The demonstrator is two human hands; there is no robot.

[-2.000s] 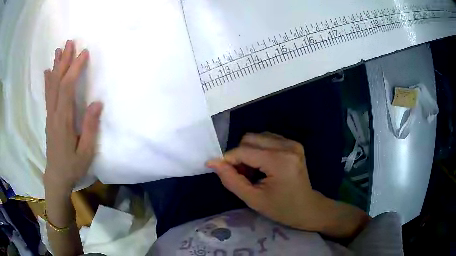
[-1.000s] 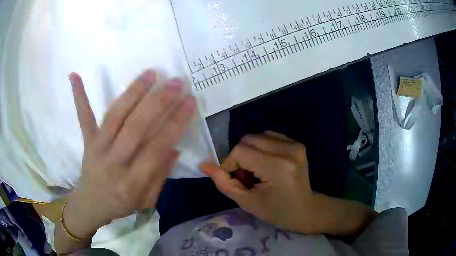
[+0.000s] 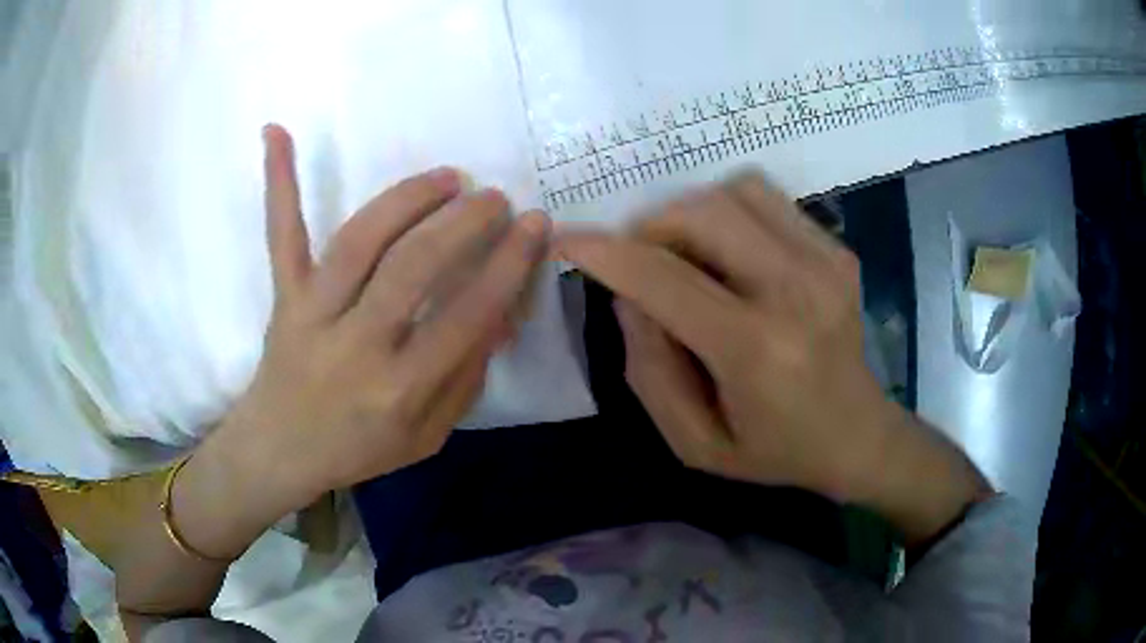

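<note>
A white fabric piece covers the left of the white table and hangs over its front edge toward my dark-covered lap. My left hand lies on the cloth with fingers spread, fingertips near its right edge. My right hand is at that same edge by the table front, slightly blurred. Its thumb or forefinger tip touches or nearly touches the cloth beside my left fingertips. Whether it pinches the cloth is hidden.
A printed ruler tape runs along the table's front edge to the right. A white tape strip with a tan tag lies on a pale surface at the right. White scraps and a brown carton are at the lower left.
My left hand has moved from the far left of the cloth to its right edge. My right hand has left the lower corner and moved up along the edge to the table front.
</note>
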